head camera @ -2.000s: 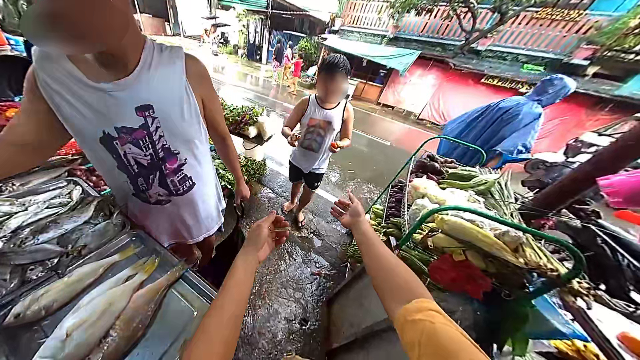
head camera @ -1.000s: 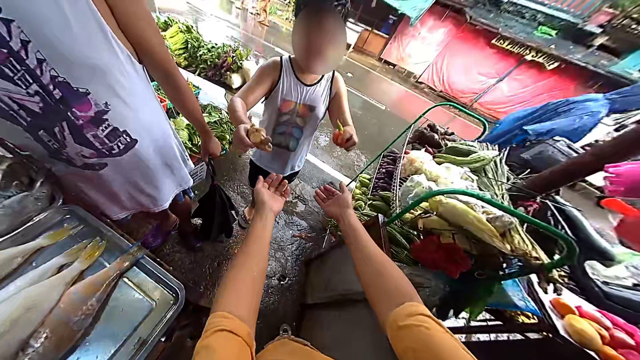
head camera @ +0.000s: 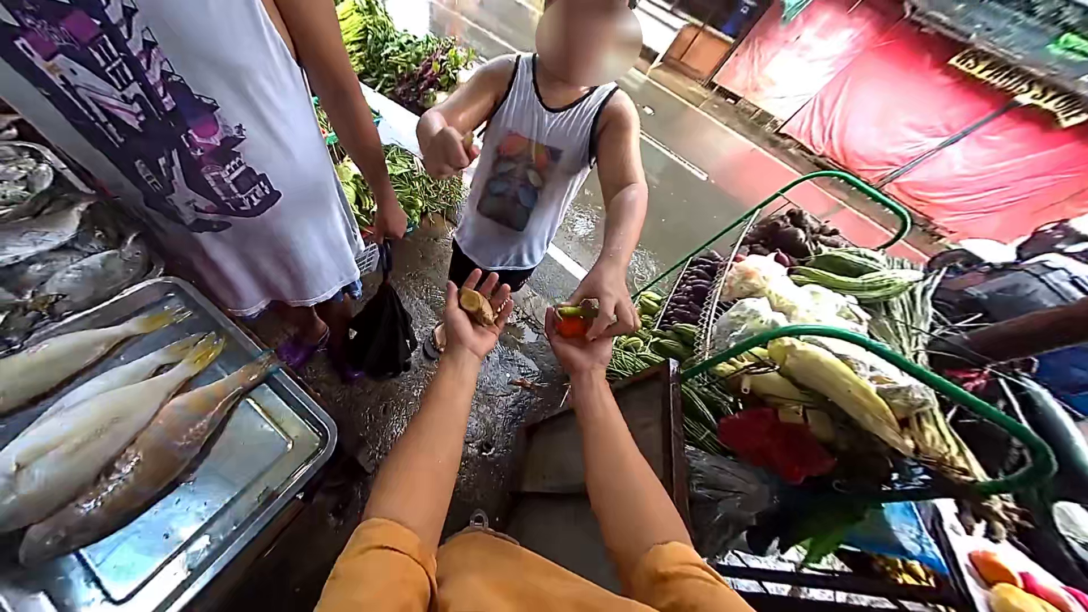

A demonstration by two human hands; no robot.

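Note:
My left hand (head camera: 473, 327) is palm up with its fingers spread, and a piece of ginger root (head camera: 478, 306) lies on it. Palm up as well, my right hand (head camera: 585, 347) bears a red vegetable (head camera: 573, 325), perhaps a tomato, with something green beside it. Another person's hand (head camera: 605, 299) reaches down onto these from above, its fingers touching the items. That person wears a white tank top (head camera: 523, 170) and has the other hand raised in a fist above my left hand, with a small item partly showing in it.
Whole fish lie on a metal tray (head camera: 319, 425) at left. Another person stands behind it, with a black plastic bag (head camera: 382, 327) hanging from one hand. At right, a green-railed cart (head camera: 901, 361) bears vegetables. A wet street (head camera: 680, 144) runs behind.
The person in the tank top has come closer and reached down to my right hand. Ginger now lies on my left palm, and a red item on my right; both palms were bare before.

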